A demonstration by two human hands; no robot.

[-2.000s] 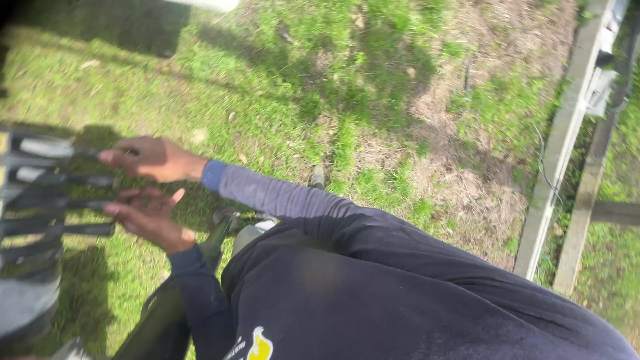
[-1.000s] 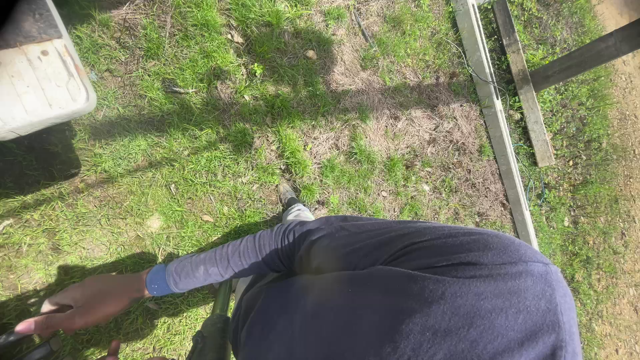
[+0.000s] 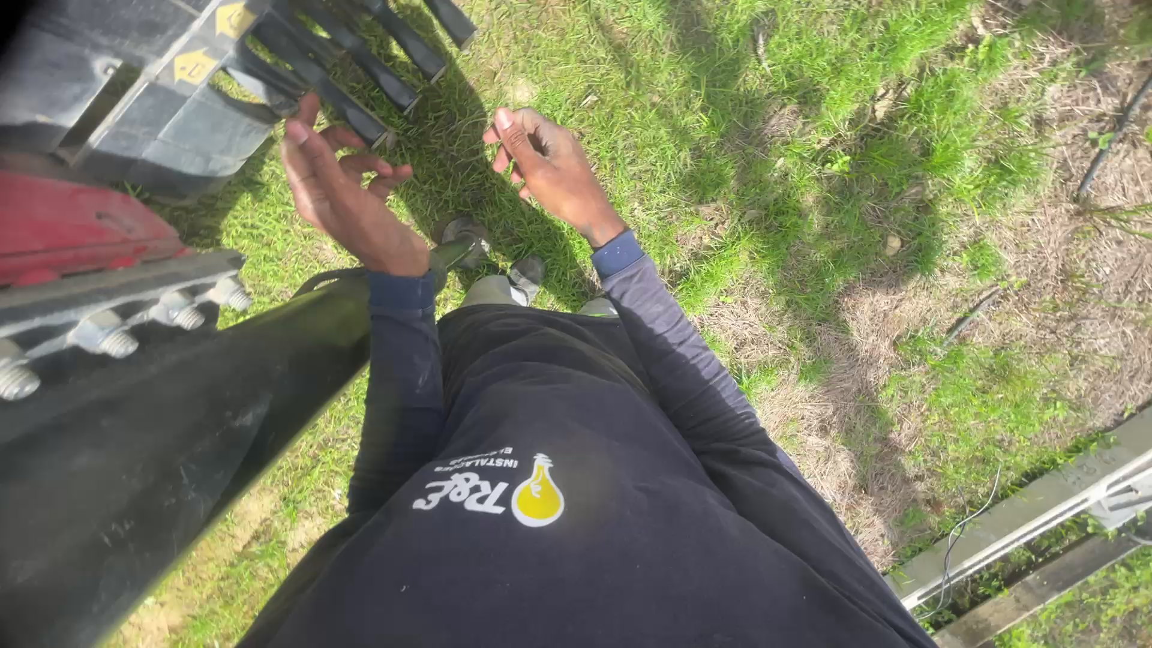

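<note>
Black lever handles [image 3: 371, 67] stick out in a row from a dark machine housing [image 3: 180, 126] at the upper left. My left hand [image 3: 351, 193] is beside the nearest levers, palm partly up and fingers spread. Its fingertips overlap the lever ends in view; whether they touch cannot be told. To the right of the levers, over the grass, my right hand [image 3: 553, 171] hangs apart from them. Its fingers are loosely curled, with nothing visible in them. Yellow arrow stickers [image 3: 193, 66] mark the housing beside the levers.
A red metal part [image 3: 85, 220] and a plate with several bolts and nuts [image 3: 103, 333] lie below the housing. A thick dark tube [image 3: 207, 405] runs diagonally past my left arm. Concrete beams [image 3: 1017, 558] and a thin cable [image 3: 967, 526] are at the lower right.
The view has shifted strongly. The levers, outside the frame one second ago, are visible again. Two seconds ago both hands were at them; now my right hand is away from them.
</note>
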